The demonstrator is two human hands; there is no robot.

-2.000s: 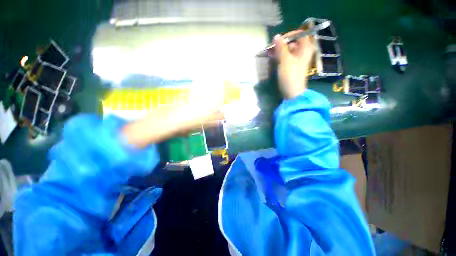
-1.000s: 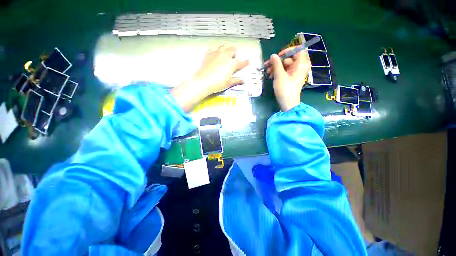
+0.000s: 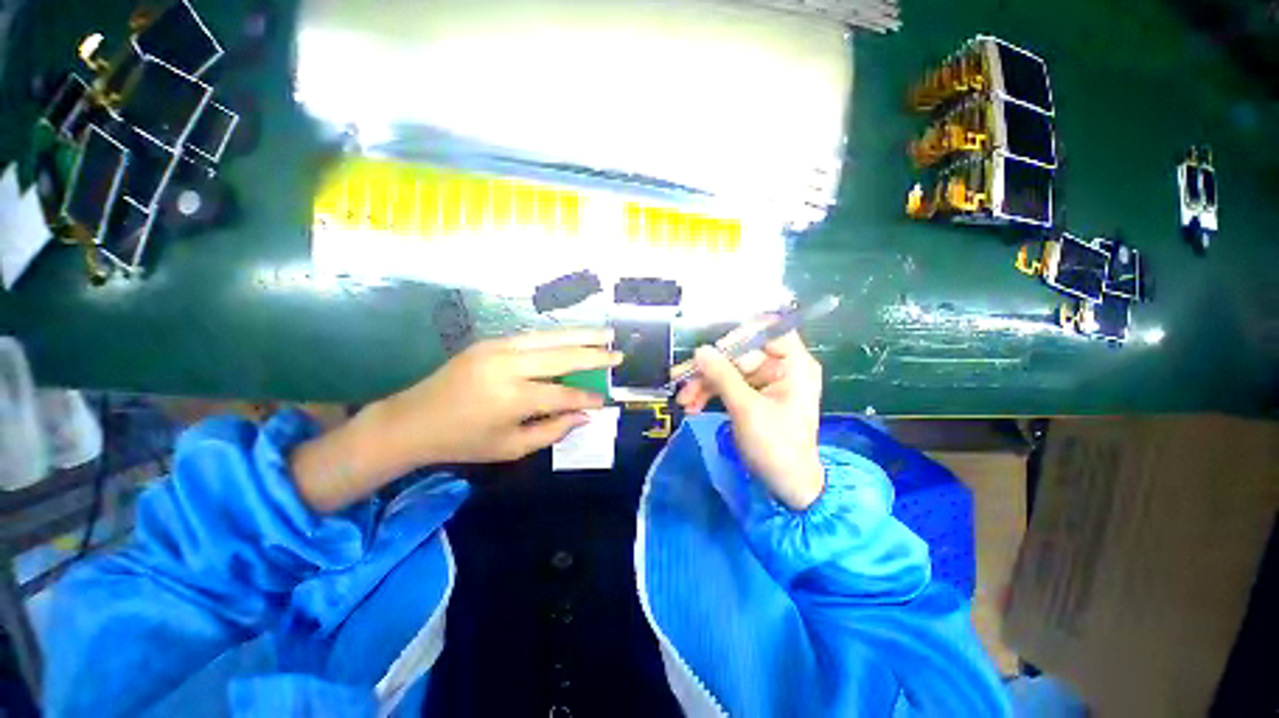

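Note:
A display module (image 3: 644,348) lies at the bench's front edge, its gold flex tail (image 3: 657,418) towards me and a black piece (image 3: 648,292) at its far edge. My left hand (image 3: 512,400) lies flat from the left, fingertips at the module's left side, over a green piece (image 3: 589,380). My right hand (image 3: 765,393) holds a slim grey pen-like tool (image 3: 750,337), its tip at the module's right side. A white card (image 3: 584,439) lies below my left fingers. A sheet with yellow strips (image 3: 463,204) lies behind.
A large pale film sheet (image 3: 561,84) lies behind the yellow strips. Loose modules (image 3: 161,105) are piled at left. Stacked modules (image 3: 1021,133) and smaller modules (image 3: 1080,267) are at right. Another black piece (image 3: 568,292) is left of the module. A cardboard box (image 3: 1150,533) stands below right.
Both hands have come down from the pale film sheet to the module at the front edge. The view has shifted, so the bench things appear higher in it.

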